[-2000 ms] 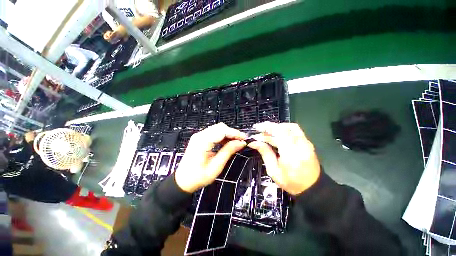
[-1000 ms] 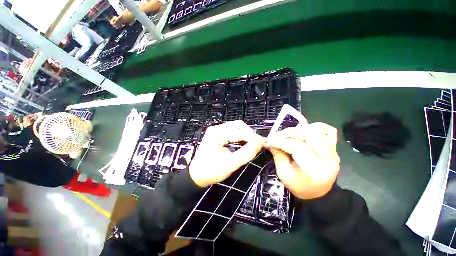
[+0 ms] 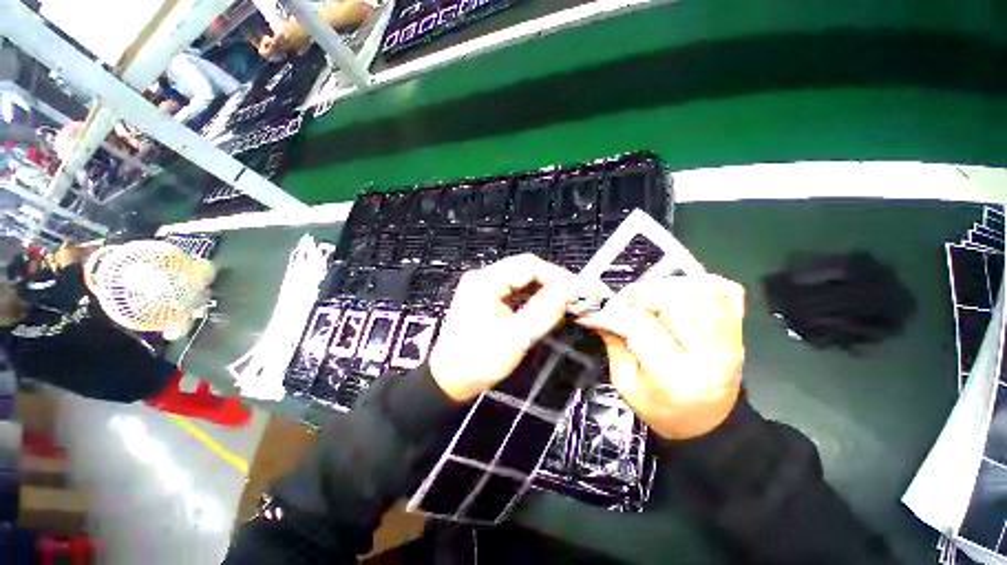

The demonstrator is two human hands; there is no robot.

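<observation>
An adhesive sheet point(image 3: 486, 447) of black rectangles in a white grid hangs below my hands, over the blister tray. My left hand point(image 3: 497, 331) pinches its upper part near the fingertips. My right hand point(image 3: 676, 355) pinches the white strip of the waste backing point(image 3: 644, 228), an emptied frame that rises above the fingers and shows the tray through it. The fingertips of both hands nearly meet, and what lies between them is partly hidden. The black blister tray point(image 3: 381, 284) lies under the hands, with white-outlined parts point(image 3: 379, 336) in its lower left pockets.
Loose white strips point(image 3: 289, 320) lie left of the tray. A dark clump point(image 3: 839, 298) lies right of it, and fanned sheets point(image 3: 972, 441) at far right. Behind runs a green conveyor point(image 3: 773, 105) with a white rail point(image 3: 817, 182). A fan point(image 3: 149, 285) and a person point(image 3: 77, 342) are at left.
The emptied white frame has come up above my right hand and stands out further than a second ago. The hanging sheet has swung lower left. The view has shifted slightly.
</observation>
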